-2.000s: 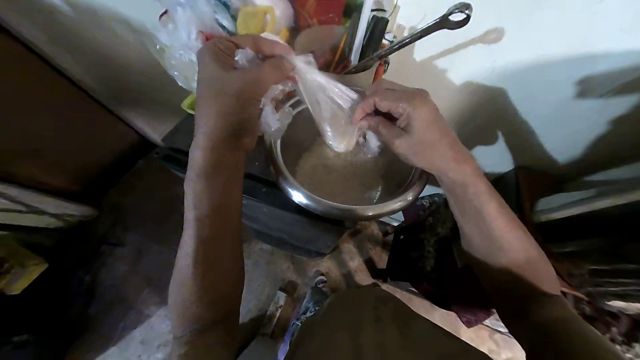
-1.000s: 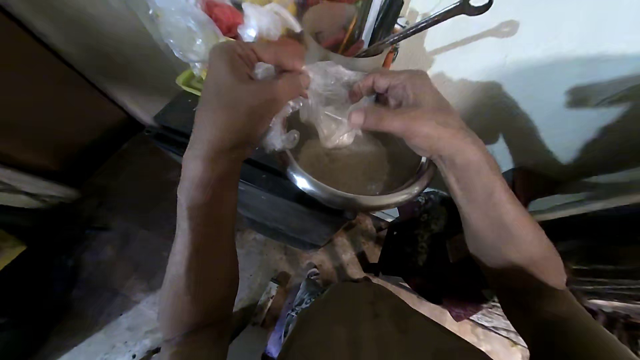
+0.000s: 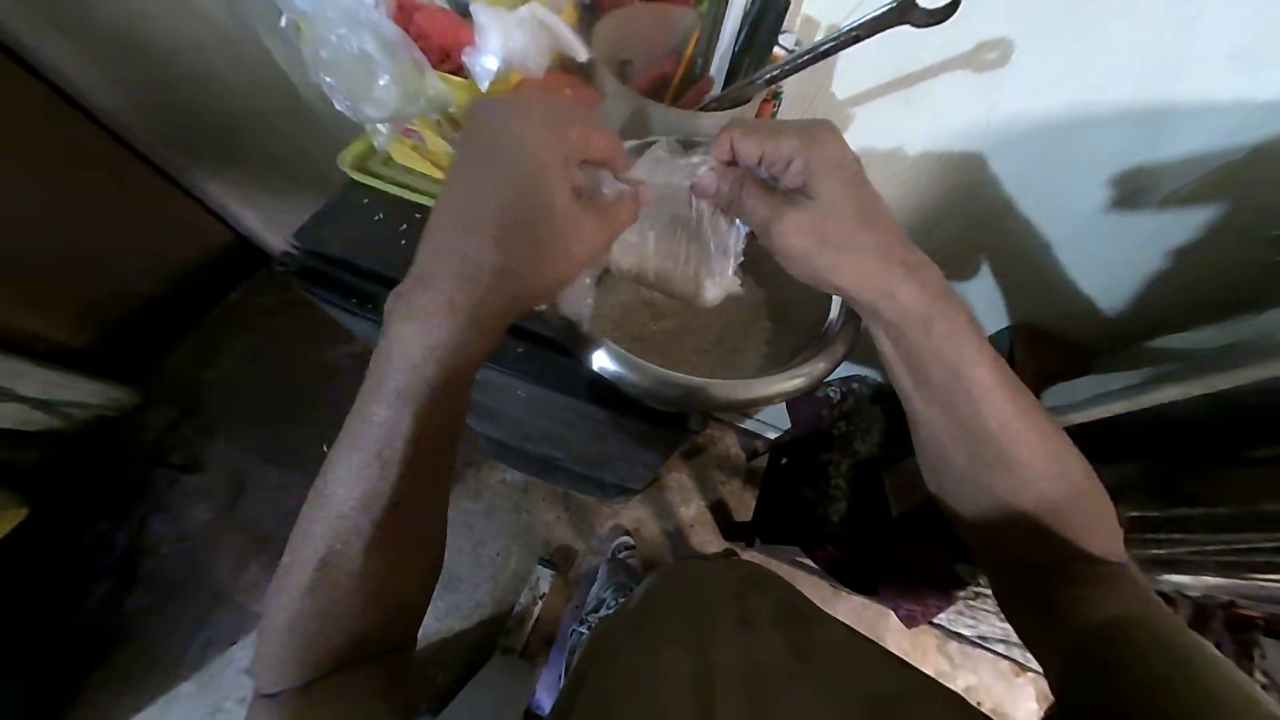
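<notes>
A clear plastic bag (image 3: 680, 235) with pale contents in its lower part is stretched between my two hands. My left hand (image 3: 545, 190) pinches its left edge between thumb and fingers, and my right hand (image 3: 800, 195) grips the upper right edge. Below the bag is a round steel pot (image 3: 700, 390) with a shiny rim. Pale brown, grainy-looking contents (image 3: 680, 335) lie in the pot; whether they are grain or powder I cannot tell. My left hand hides part of the pot's left side.
The pot rests by a black cabinet top (image 3: 350, 235). Behind it are a yellow-green tray (image 3: 385, 175), crumpled plastic bags (image 3: 370, 70) and a container (image 3: 650, 50) with a metal wrench (image 3: 830, 50) leaning out. A pale wall (image 3: 1100, 80) rises at the right.
The bag hung bunched and narrow between my hands two seconds ago; now it is spread wider and flatter. Both hands have kept hold of it.
</notes>
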